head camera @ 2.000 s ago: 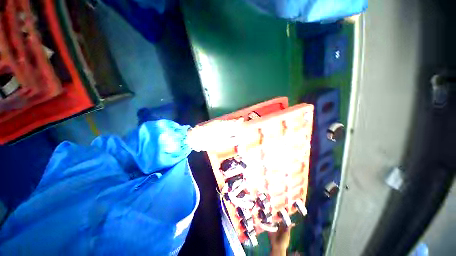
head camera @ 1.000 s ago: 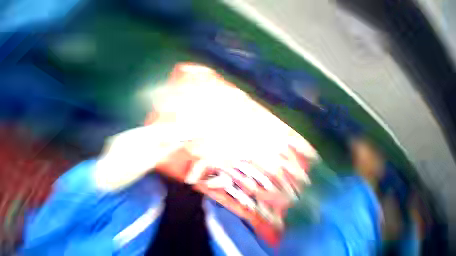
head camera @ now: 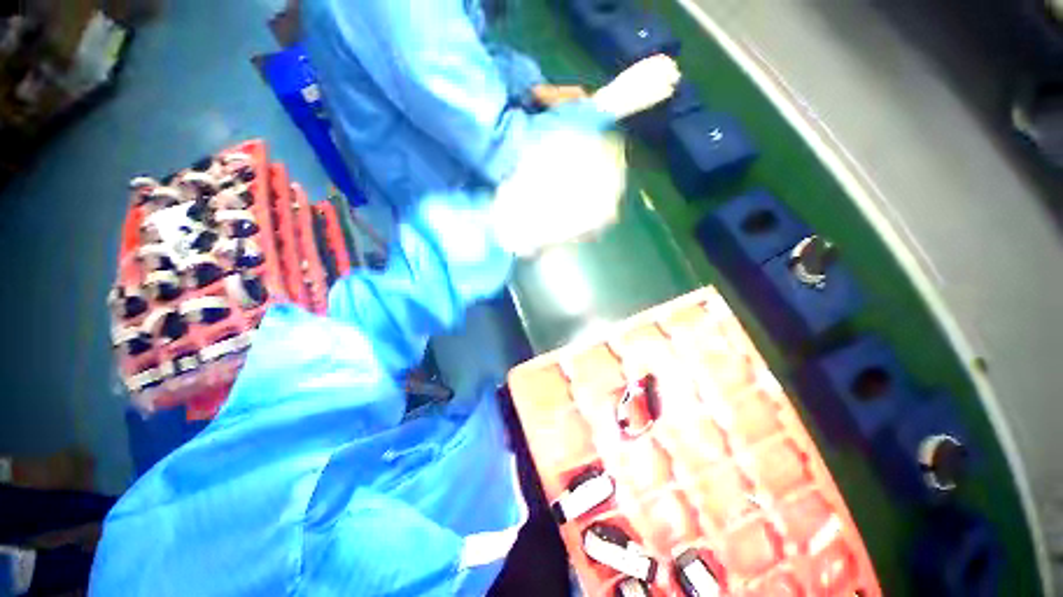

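Note:
An orange-red blister tray (head camera: 746, 437) lies in front of me, glaring in places. One watch (head camera: 638, 406) sits alone in an upper pocket. Several others lie in the lower left pockets, among them a pale-strapped watch (head camera: 583, 496) and a dark one (head camera: 618, 550). The tray's bottom is cut off by the picture edge. My left hand (head camera: 562, 196), in a white glove, is raised beyond the tray's upper left corner, apart from it. It is overexposed, so its fingers and anything in them cannot be made out. My right hand is not in view.
Dark blue fixtures (head camera: 760, 222) line the green belt on the right. Two hold watches, one nearer the top (head camera: 812, 261) and one lower (head camera: 941, 462). Another person's blue sleeve (head camera: 408, 93) and gloved hand (head camera: 641, 88) are at the top. Stacked trays with watches (head camera: 192, 262) stand left.
The view has turned. My left hand has let go of the tray and moved up away from it. My right hand has left the picture. The tray now sits lower in view.

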